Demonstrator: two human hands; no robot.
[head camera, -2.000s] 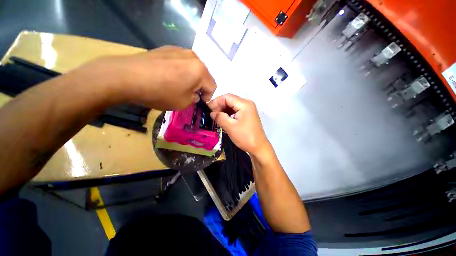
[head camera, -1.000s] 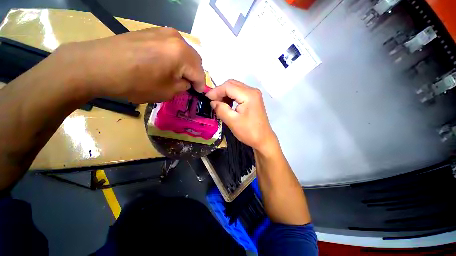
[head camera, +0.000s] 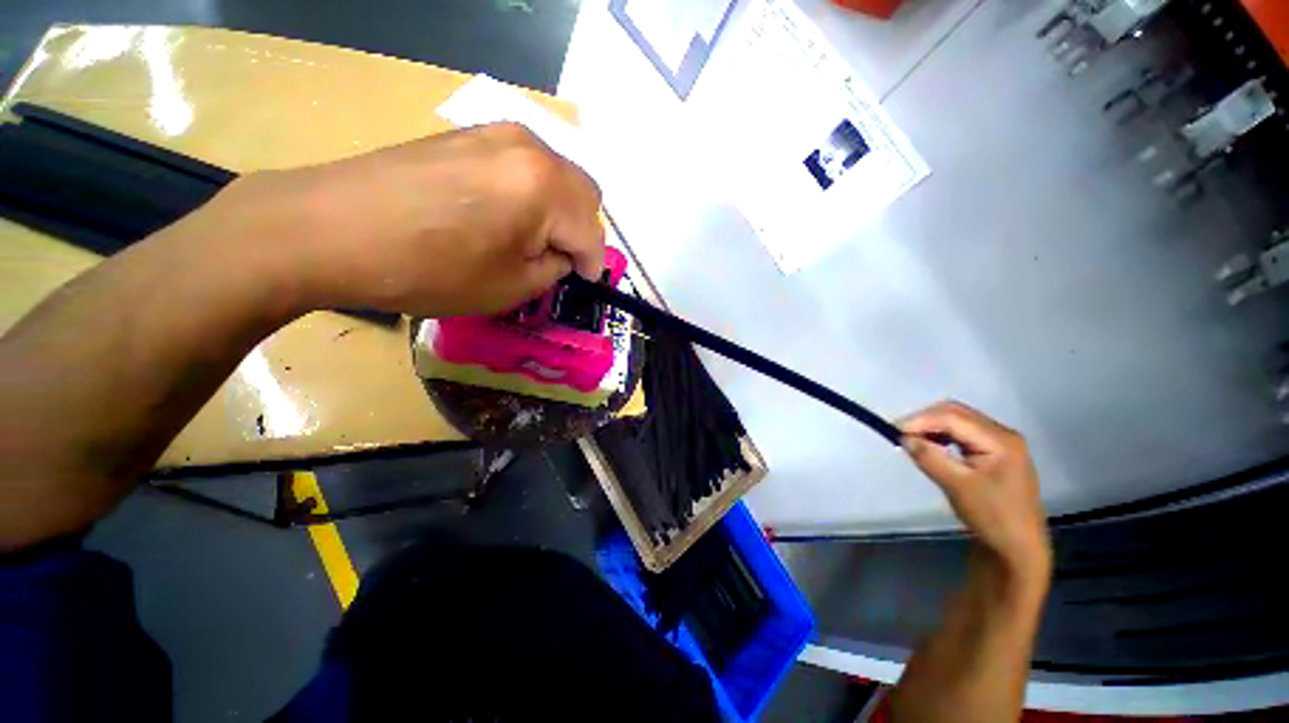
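A black strip (head camera: 763, 363) runs taut from the pink fixture out to the right. My left hand (head camera: 516, 226) is bare and pinches the strip's near end at the top of the pink fixture (head camera: 526, 349); its fingertips partly hide that end. My right hand (head camera: 975, 459) is bare and pinches the strip's far end, out in front of the white machine panel. The pink fixture has a pale base and sits on a dark round stand (head camera: 530, 420). My left hand covers part of it.
The tan table (head camera: 354, 410) carries black strip bundles (head camera: 106, 177) at left. A tray (head camera: 653, 544) of black strips is below the fixture, over a blue bin (head camera: 792, 622). Metal clips (head camera: 1227, 120) hang at upper right. A printed notice (head camera: 834, 156) is on the panel.
My right hand has moved from the fixture far out to the right and down, and the strip now stretches between my hands. My left hand remains at the fixture.
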